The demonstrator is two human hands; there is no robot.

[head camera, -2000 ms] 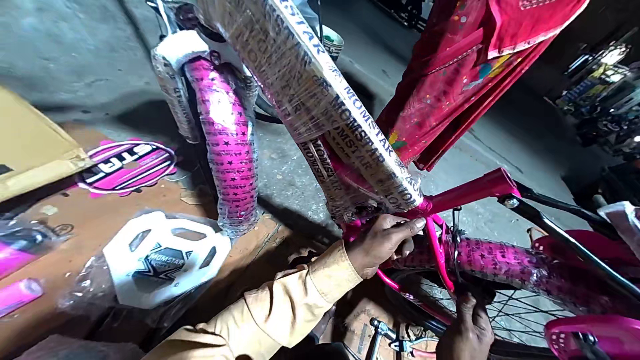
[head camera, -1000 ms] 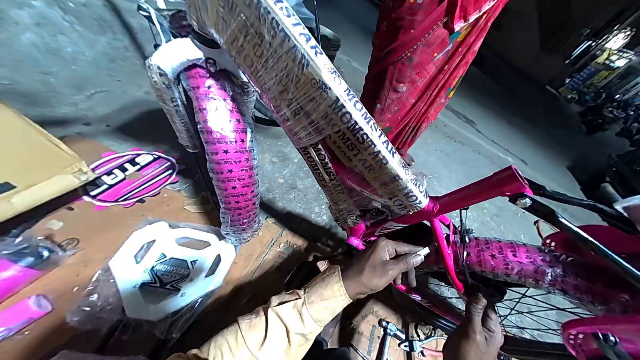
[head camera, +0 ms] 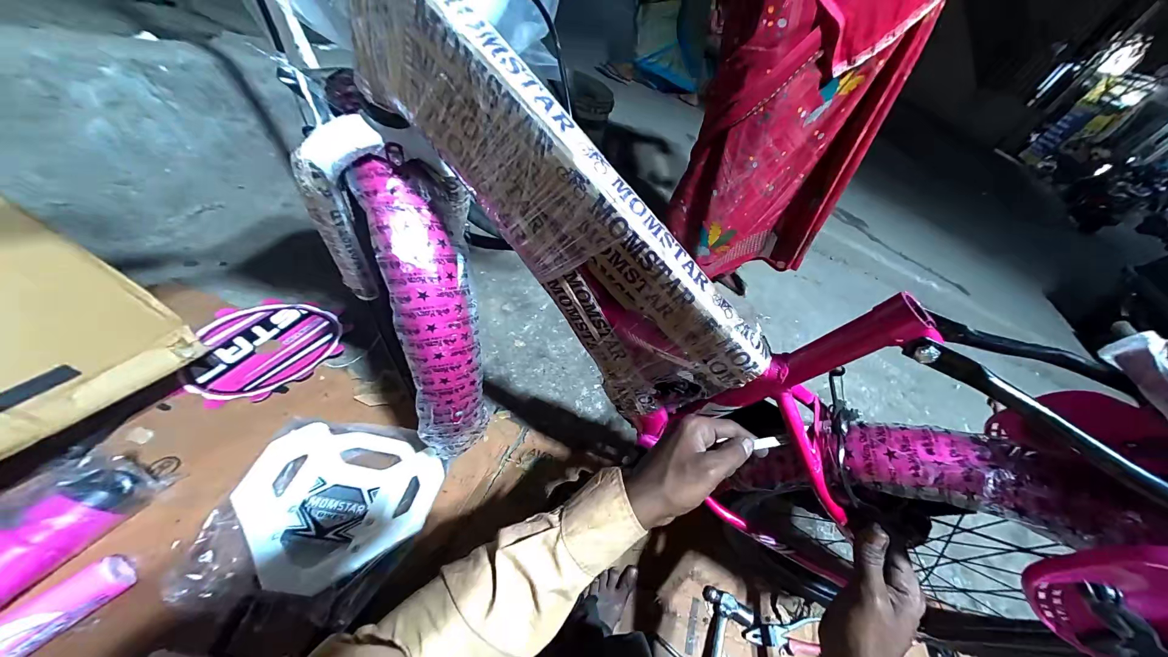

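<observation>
My left hand (head camera: 689, 465), in a tan sleeve, pinches a small white piece (head camera: 759, 443) between thumb and fingers. It is beside the pink bicycle frame (head camera: 844, 351), just below the seat tube joint. My right hand (head camera: 873, 589) is at the lower end of the pink stay, by the rear wheel hub; its fingertips are partly hidden, and I cannot tell what they touch. Printed wrapping covers the frame's main tubes (head camera: 584, 192). The rear tyre (head camera: 931, 461) and front tyre (head camera: 424, 292) are pink and wrapped in film.
A white guard plate (head camera: 274, 538) in plastic, a pink round disc (head camera: 265, 351) and a cardboard box (head camera: 73, 319) lie left. A hammer (head camera: 721, 611) and pliers (head camera: 785, 630) lie below. A person in red cloth (head camera: 776, 137) stands beyond the bicycle. Bare toes (head camera: 611, 584) show beneath my left arm.
My left hand has left the frame joint it touched two seconds ago and is just below it with the white piece. My right hand stays near the hub. The red cloth has shifted.
</observation>
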